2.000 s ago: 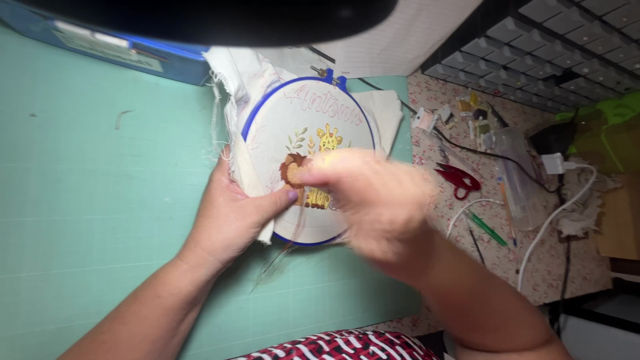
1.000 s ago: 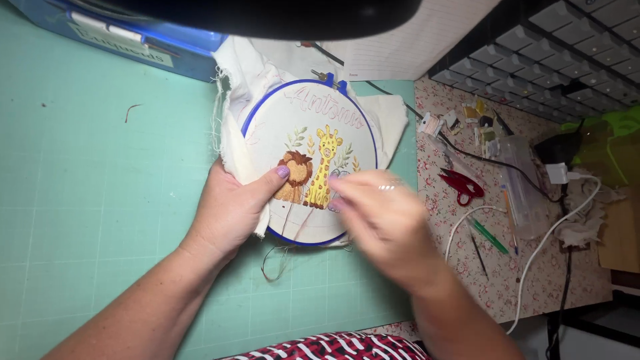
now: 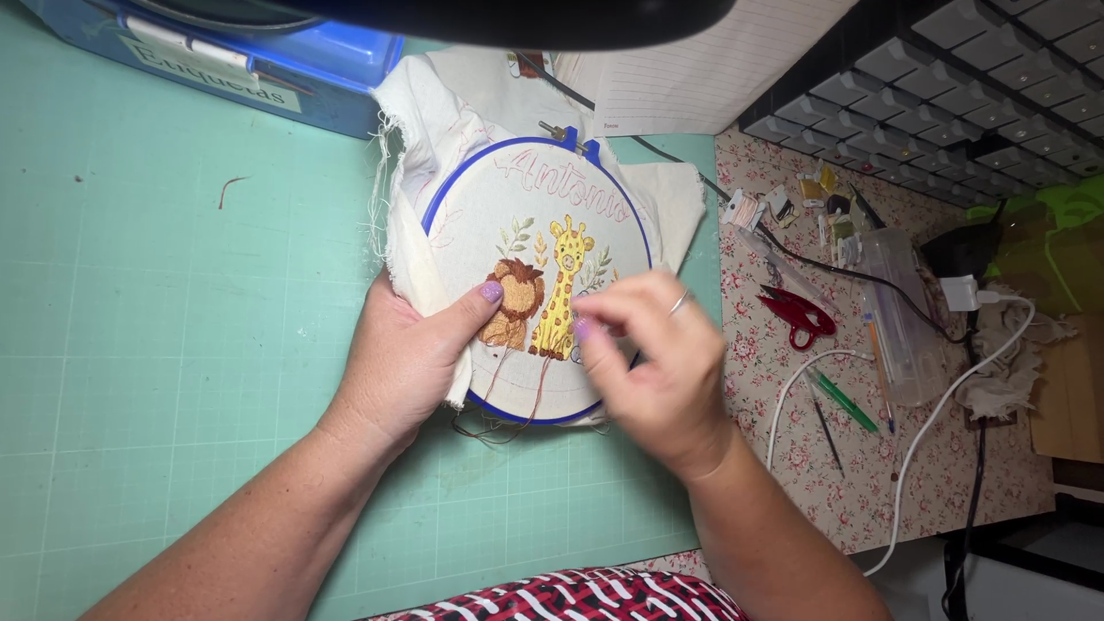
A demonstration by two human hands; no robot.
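A blue embroidery hoop (image 3: pixel 446 177) holds taut white fabric (image 3: pixel 466 250) with a stitched lion (image 3: pixel 517 293), a stitched giraffe (image 3: pixel 565 267), leafy sprigs and drawn lettering above. My left hand (image 3: pixel 401 358) grips the hoop's left side with the bunched cloth, its thumb on the lion. Over the right part of the hoop is my right hand (image 3: pixel 655 362), thumb and forefinger pinched together beside the giraffe; whether a needle is between them cannot be made out. Loose brown threads (image 3: pixel 539 388) hang from the stitching over the hoop's lower edge.
A green cutting mat (image 3: pixel 172 362) lies beneath. At the upper left stands a blue plastic box (image 3: pixel 345 103). Right of the mat are red thread snips (image 3: pixel 798 317), a green pen (image 3: pixel 843 401), floss bobbins (image 3: pixel 743 209), a clear case (image 3: pixel 901 319), white cable and grey drawers (image 3: pixel 923 95).
My right hand has moved off the lion to the right, over the area beside the giraffe, uncovering the lion and giraffe. My left hand has kept its hold on the hoop.
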